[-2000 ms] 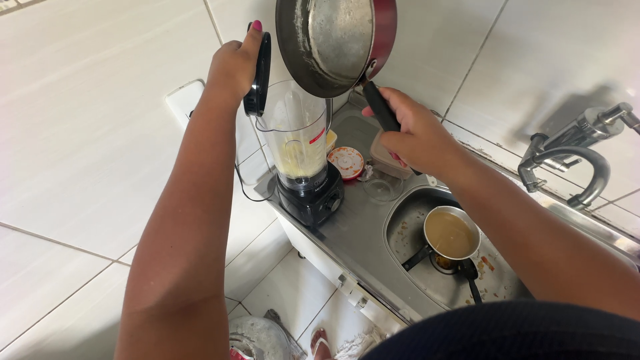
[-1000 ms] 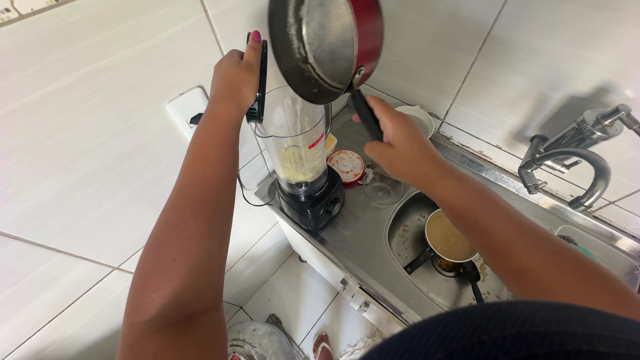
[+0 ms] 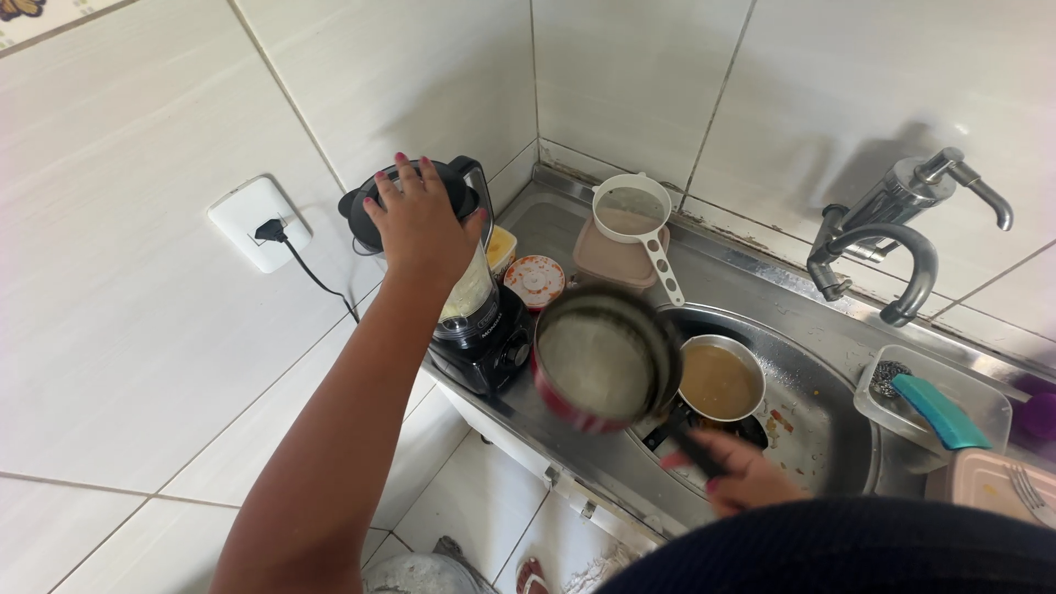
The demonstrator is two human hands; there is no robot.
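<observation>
My left hand (image 3: 425, 235) lies palm down, fingers spread, on the black lid (image 3: 371, 206) of a blender (image 3: 487, 338). Pale contents show low in its clear jar (image 3: 470, 293). In my right hand (image 3: 738, 474) is the black handle of a red saucepan (image 3: 606, 355), blurred by motion and held over the counter and the sink's left edge. A smaller pot of tan liquid (image 3: 722, 381) stands in the steel sink (image 3: 817, 445), on something black. Behind the saucepan are a stained red-and-white lid (image 3: 535, 282) and a white strainer (image 3: 632, 206) resting on a pinkish container (image 3: 623, 256).
A plug sits in the wall socket (image 3: 260, 223), its cord running toward the blender. The faucet (image 3: 891, 239) reaches over the sink. Right of it are a plastic tub (image 3: 883, 412) with a steel scourer and teal sponge, and a pink container (image 3: 990, 483) with a fork on top.
The saucepan, formerly raised over the blender jar, has come down to the right in my right hand. My left hand now presses the lid on top of the jar.
</observation>
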